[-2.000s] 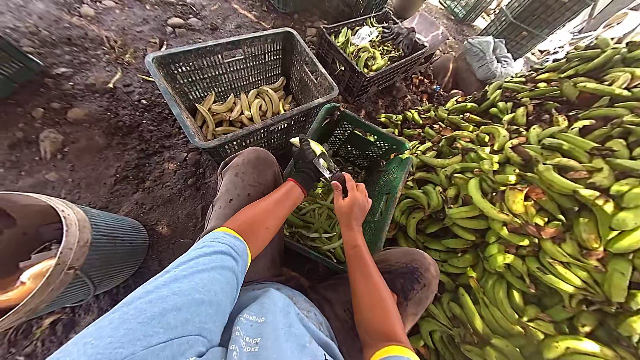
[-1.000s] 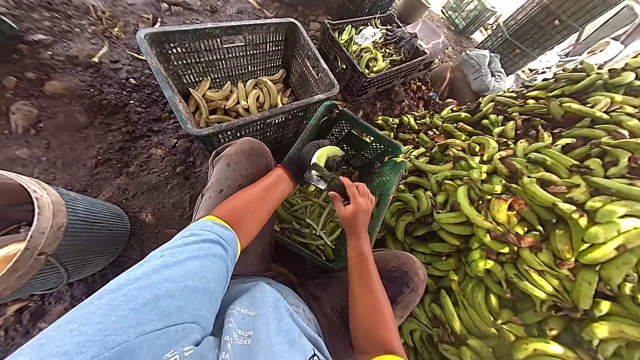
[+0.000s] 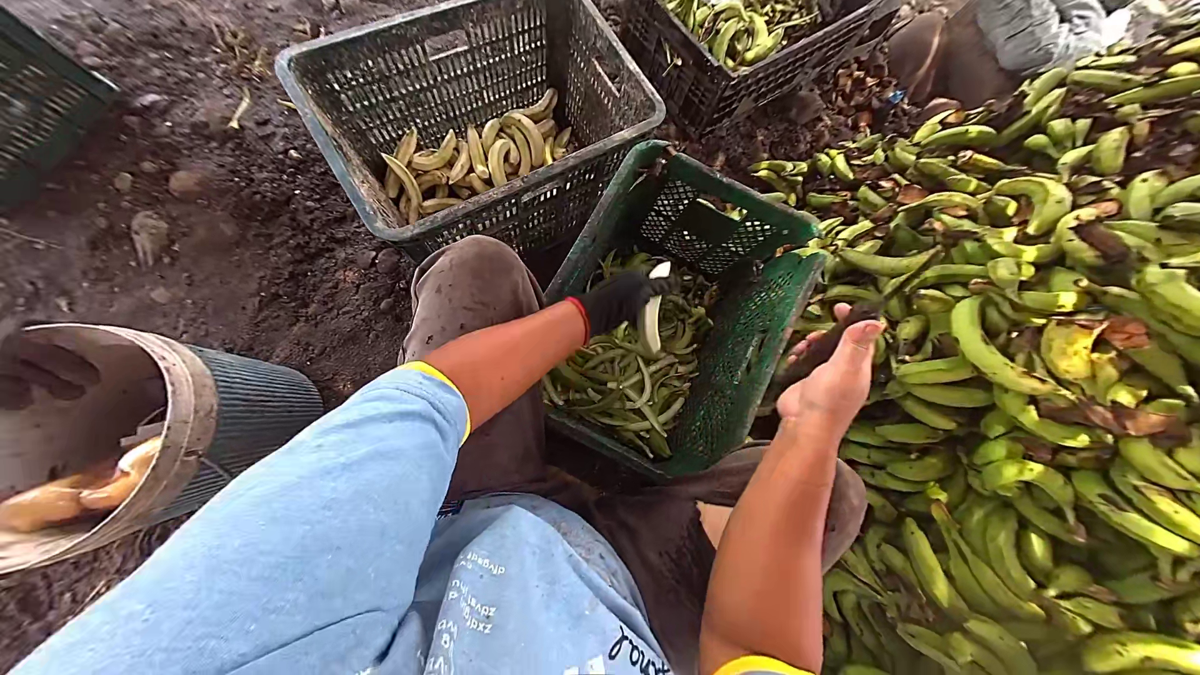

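Note:
My left hand [image 3: 621, 298], in a dark glove with a red cuff, is closed around a pale peeled plantain [image 3: 651, 323] over the green plastic crate [image 3: 764, 323]. Long green peels [image 3: 647, 389] lie in that crate below it. My bare right hand [image 3: 834, 361] is to the right of the crate's rim, beside the heap of green plantains [image 3: 1012, 375]. It holds something dark along the palm, seemingly a knife handle; its blade cannot be made out against the plantains. Beyond my left hand, peeled plantains [image 3: 478, 155] lie in a grey plastic crate [image 3: 375, 211].
A dark crate [image 3: 722, 98] with green peels stands at the top. At the lower left is a ribbed bucket [image 3: 258, 412] with brownish contents. Another dark green crate [image 3: 47, 112] is at the upper left. Muddy ground [image 3: 253, 244] with stones lies between them.
My right hand has moved right, away from my left hand, to the plantain heap. The plantain in my left hand showed green skin one second ago and now looks pale.

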